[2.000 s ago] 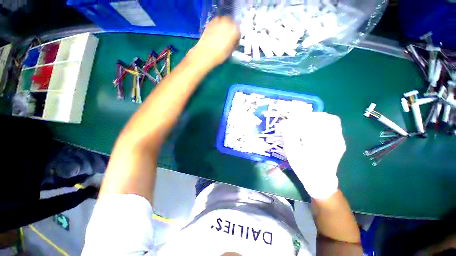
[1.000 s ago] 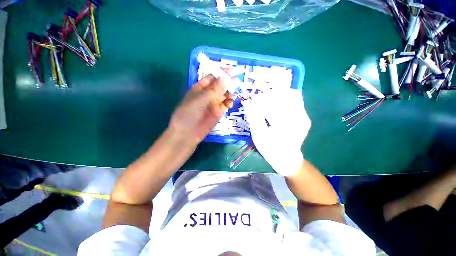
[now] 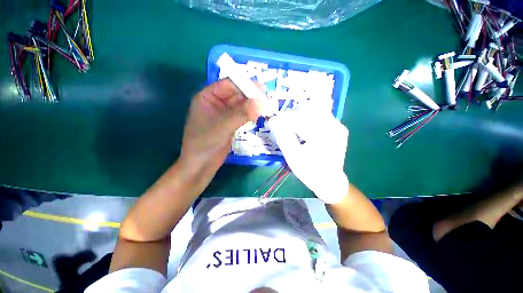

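My bare left hand [image 3: 221,114] is over the left part of the blue tray [image 3: 343,86] and holds a white sleeve [image 3: 241,77] between its fingers. The sleeve slants up to the left. My right hand [image 3: 312,146], in a white glove, is beside it over the tray, closed around a wire harness. The harness's loose red, black and white wires [image 3: 276,182] hang out below the glove, over the tray's front edge. The fingertips of both hands meet at the sleeve's lower end; the join there is blurred and partly hidden. Small white pieces [image 3: 312,86] fill the tray.
Loose wire harnesses [image 3: 43,57] lie at the upper left of the green bench. White-tubed assemblies [image 3: 421,97] are piled at the upper right. A clear plastic bag [image 3: 287,11] is behind the tray. Another person's arm [image 3: 481,214] is at the lower right.
My left hand went from the clear bag to the tray and now holds a white sleeve against the harness in my right hand. The view has tilted down and shifted.
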